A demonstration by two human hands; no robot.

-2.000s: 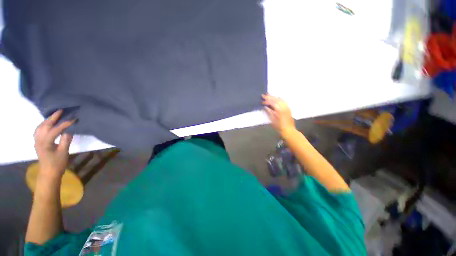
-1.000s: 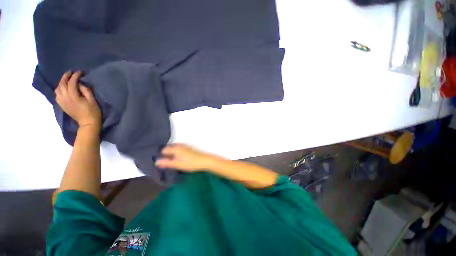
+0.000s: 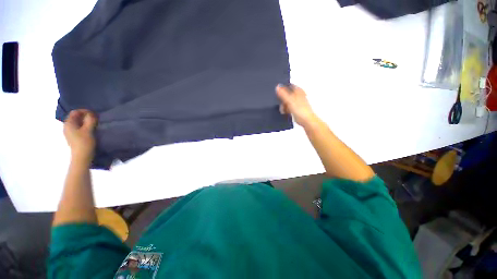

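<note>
A dark grey garment [image 3: 185,65] lies spread on the white table [image 3: 349,114], its top cut off by the picture's edge. A folded band of cloth runs along its near edge. My left hand [image 3: 82,128] grips the cloth at the near left corner, fingers curled. My right hand [image 3: 293,102] is at the right edge, near the near right corner, with fingertips pinching the cloth. A small pale scrap [image 3: 116,163] shows at the near left edge of the garment.
A black phone [image 3: 10,67] lies far left. Small snips [image 3: 385,63] lie to the right. Dark scissors [image 3: 455,112], clear bags [image 3: 442,49] and a packet with yellow contents [image 3: 473,68] are at the right end. Dark cloth [image 3: 400,7] is at the top right. Yellow stools [image 3: 444,167] stand below.
My right hand has moved from the sleeve near my body to the garment's right edge. The bunched sleeve now lies flat out of view. My left hand has moved slightly down.
</note>
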